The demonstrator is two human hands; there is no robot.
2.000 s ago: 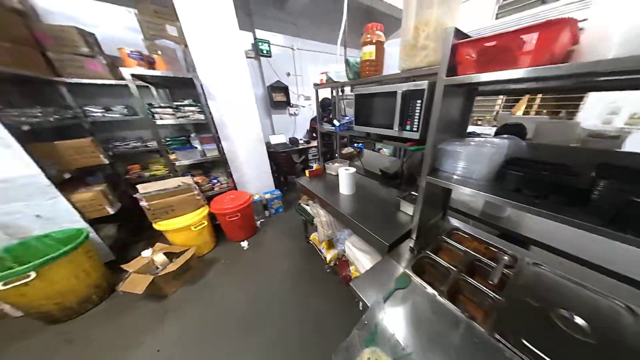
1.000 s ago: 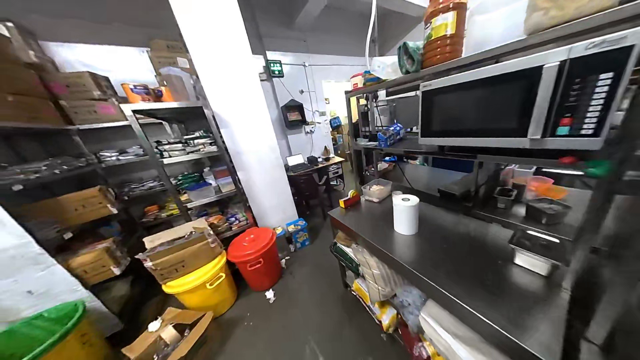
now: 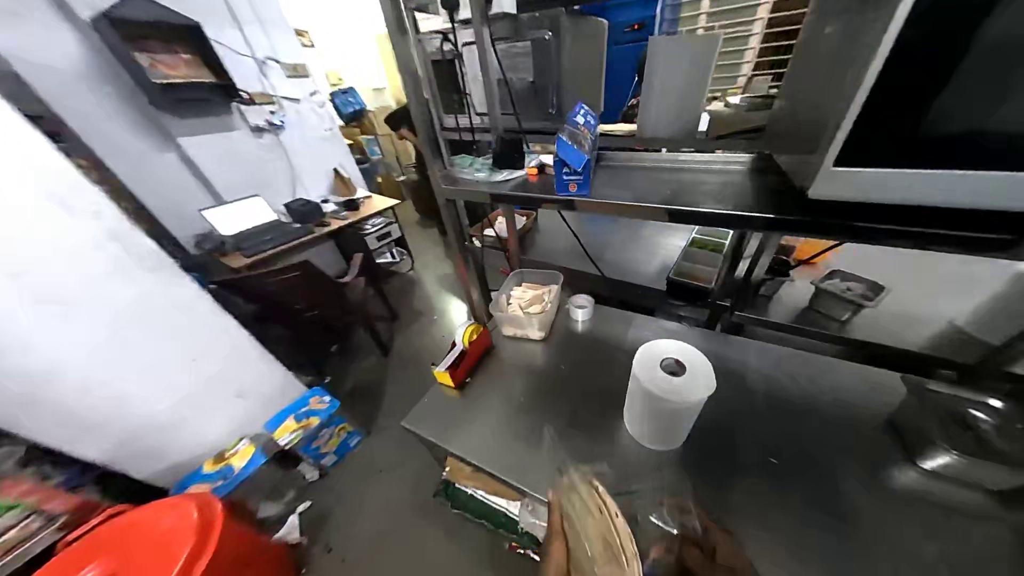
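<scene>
At the bottom of the view my left hand (image 3: 554, 540) grips a clear plastic container or wrapped item (image 3: 594, 520) with pale, round-edged contents; just what it is cannot be told. My right hand (image 3: 704, 548), dark and blurred, is at its right beside crinkled clear plastic; its fingers are hard to make out. Beyond the hands a white paper roll (image 3: 669, 396) stands upright on the steel table (image 3: 552, 416). Near the far left corner are a red and yellow tape dispenser (image 3: 463, 356), a clear tub (image 3: 528, 308) of pale wooden pieces and a small tape roll (image 3: 581, 307).
A steel shelf (image 3: 672, 188) above the table holds a blue box (image 3: 576, 152) and a microwave (image 3: 920, 104). A steel container (image 3: 960, 432) lies at right. A red lidded bin (image 3: 172, 540) and blue packages (image 3: 312, 424) are on the floor. A person (image 3: 412, 160) is in the background.
The view has moved closer to the steel table with the paper roll. Both hands and the clear plastic item have come into view at the bottom.
</scene>
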